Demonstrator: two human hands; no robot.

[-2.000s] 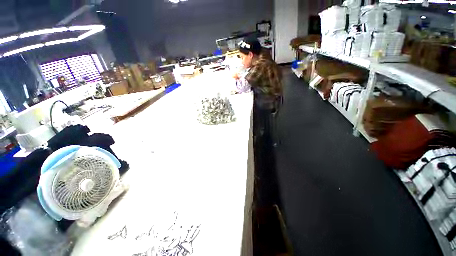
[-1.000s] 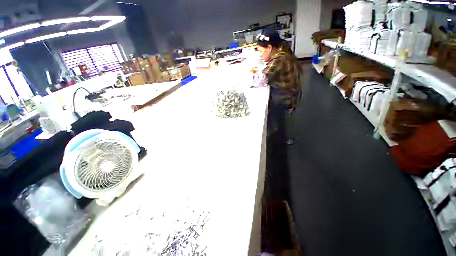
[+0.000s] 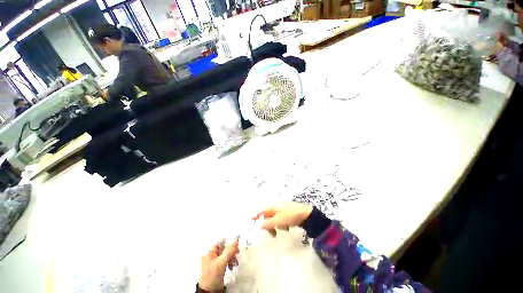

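Note:
My left hand (image 3: pixel 215 264) is at the lower middle with its fingers curled. My right hand (image 3: pixel 285 216) reaches in from the right, above and right of it, fingertips pinched together. A small pale, shiny piece (image 3: pixel 248 233) is at the right fingertips, between the hands; glare hides its shape and whether the left fingers touch it. A loose pile of metal hooks (image 3: pixel 322 194) lies just beyond my right hand. A faint heap on clear plastic (image 3: pixel 103 280) shows at the lower left, washed out.
A white fan (image 3: pixel 270 96) stands beyond the hooks, beside a filled plastic bag (image 3: pixel 223 121) and a black fabric stack (image 3: pixel 172 120). A large bag of hardware (image 3: pixel 444 67) is far right, near another person's sleeve (image 3: pixel 509 62). A person (image 3: pixel 135 66) works at the upper left.
The view has turned left and down. Both my hands have come into view, and the fan and hooks now appear farther right. The plastic bag now stands more upright in view.

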